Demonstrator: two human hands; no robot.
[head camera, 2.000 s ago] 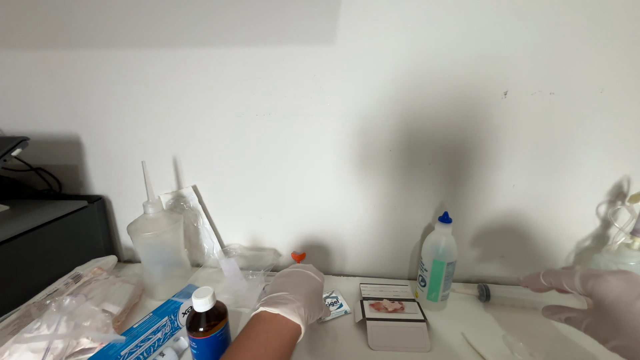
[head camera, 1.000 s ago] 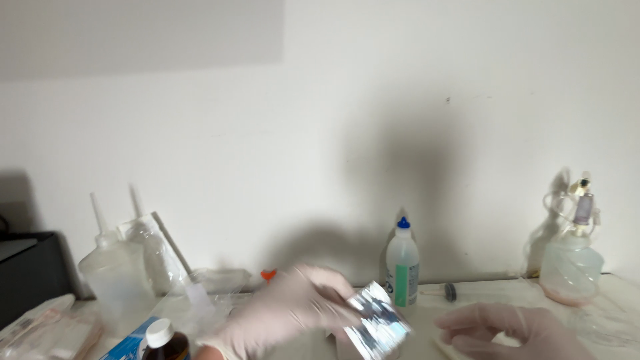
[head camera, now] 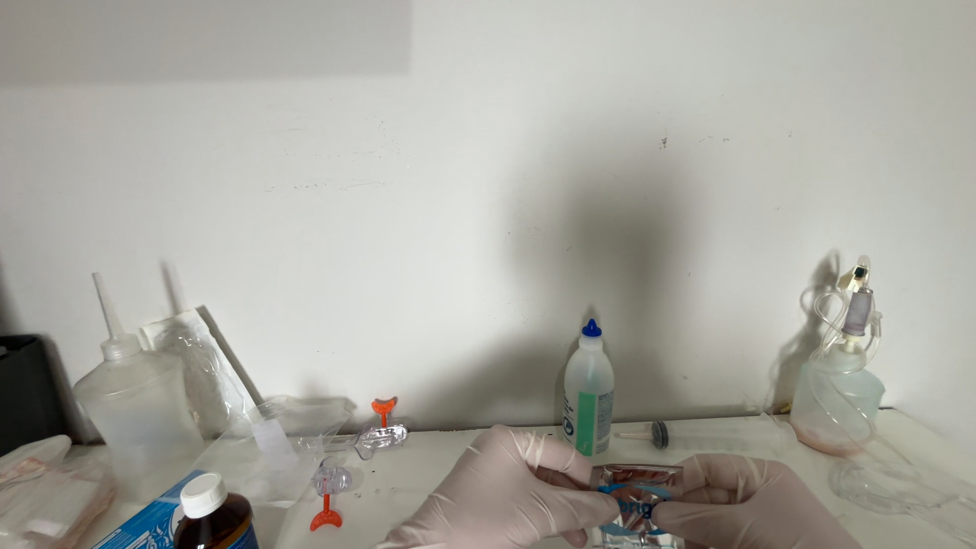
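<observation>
Both my hands wear pale latex-type gloves and meet low at the right of centre. Between them is a shiny foil packet [head camera: 639, 499] with blue print. My left hand [head camera: 511, 492] pinches its left side; my right hand [head camera: 751, 503] grips its right side. Just behind the packet stands a translucent plastic bottle [head camera: 589, 396] with a blue pointed cap and a green label. A large clear syringe [head camera: 724, 436] with a dark plunger seal lies behind my right hand.
At left are a squeeze bottle [head camera: 137, 412], a brown bottle [head camera: 216, 518] with white cap, a blue box [head camera: 152, 515], clear plastic wrappers [head camera: 267, 450] and two clear pieces with orange handles [head camera: 384, 410] [head camera: 326, 511]. A tubed plastic container [head camera: 837, 396] stands against the wall at right.
The foil packet, held by my left hand alone a second ago, is now in both hands. My right hand has come over to it. The view has shifted.
</observation>
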